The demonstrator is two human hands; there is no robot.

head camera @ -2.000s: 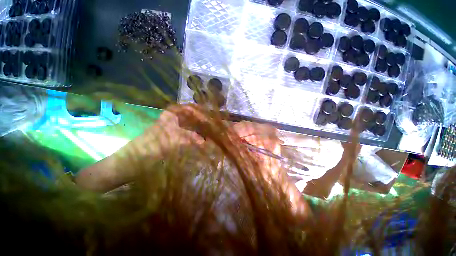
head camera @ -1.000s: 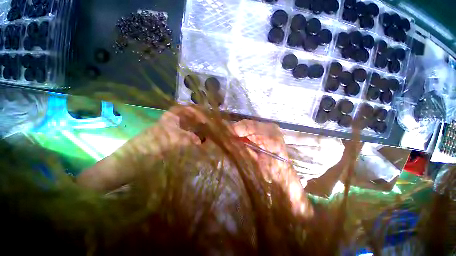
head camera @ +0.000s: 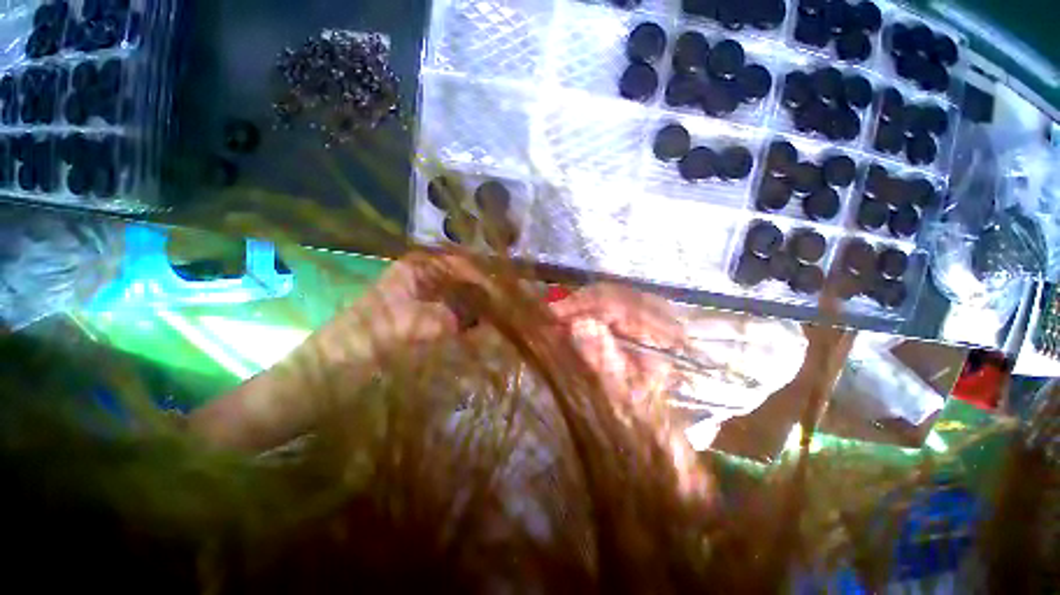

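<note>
Hair hangs in front of the lens and covers much of both hands. My left hand [head camera: 401, 308] is at the bench's front edge with bent fingers; a small dark piece [head camera: 465, 314] shows at its fingertips, partly hidden. My right hand [head camera: 610, 331] is just to the right, blurred, with a small red item [head camera: 558, 293] at its fingers; I cannot tell its full shape. Beyond the hands lies a clear blister tray [head camera: 581, 192] with round black pieces [head camera: 802, 184] grouped in pockets. A glittery dark heap of small parts [head camera: 337, 81] lies left of the tray.
Stacked clear trays of black discs [head camera: 81, 99] stand at the left. Loose black discs [head camera: 241, 136] lie near the heap. A crumpled clear bag [head camera: 988, 250] is at the right. Below the bench are a light blue frame [head camera: 145, 267], a cardboard box [head camera: 761, 407] and a red block [head camera: 982, 381].
The thin silvery tool seen at my right hand earlier no longer shows clearly. The red item now shows higher, near the bench edge. My left hand stays nearly in place.
</note>
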